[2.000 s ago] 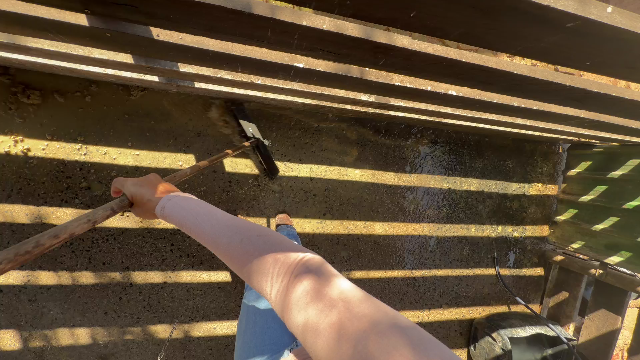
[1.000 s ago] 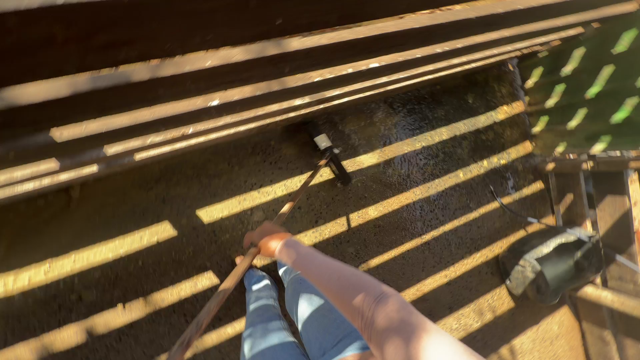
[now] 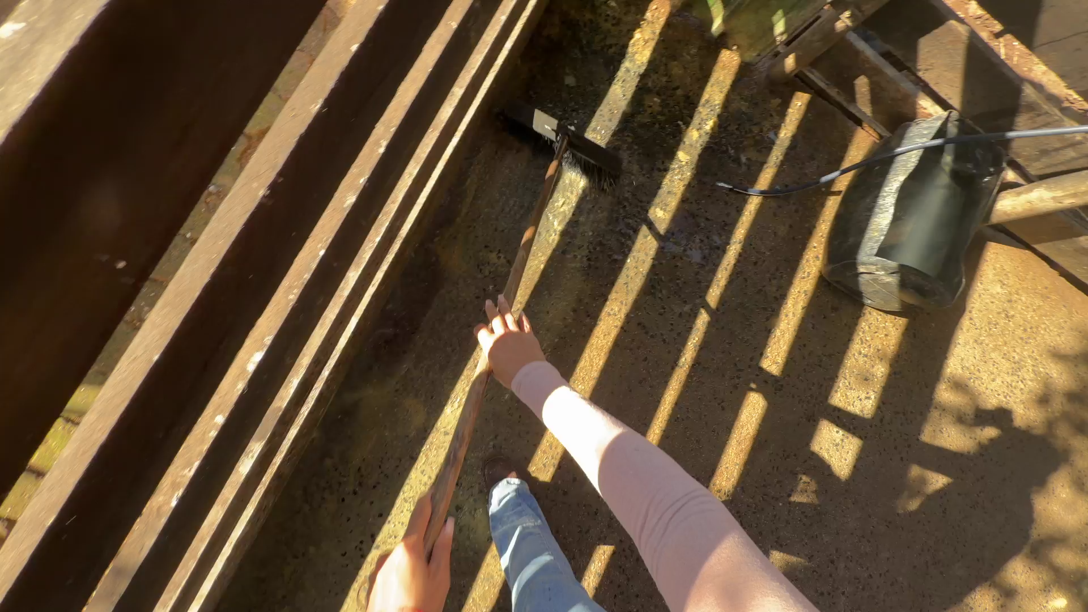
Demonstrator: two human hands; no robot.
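Note:
A push broom with a dark head [image 3: 578, 149] and a long wooden handle [image 3: 463, 416] stands bristles down on the wet concrete floor, close to the slatted wooden wall. My right hand [image 3: 510, 340] lies on the middle of the handle, its fingers partly extended over the wood. Lower down, at the bottom edge of the view, my left hand [image 3: 416, 561] is around the same handle, with thumb and fingers on either side of it. Part of the left hand is cut off by the frame.
Slanting timber rails [image 3: 280, 280] run along the left side. At the upper right a dark plastic container [image 3: 914, 212] rests on the floor against wooden boards [image 3: 1037, 144], with a thin hose [image 3: 850, 170] across it. My shoe and jeans leg [image 3: 531, 544] are below the broom.
The view has turned strongly. My left hand has come into view on the lower handle. My right hand's fingers, wrapped around the handle before, are now more extended.

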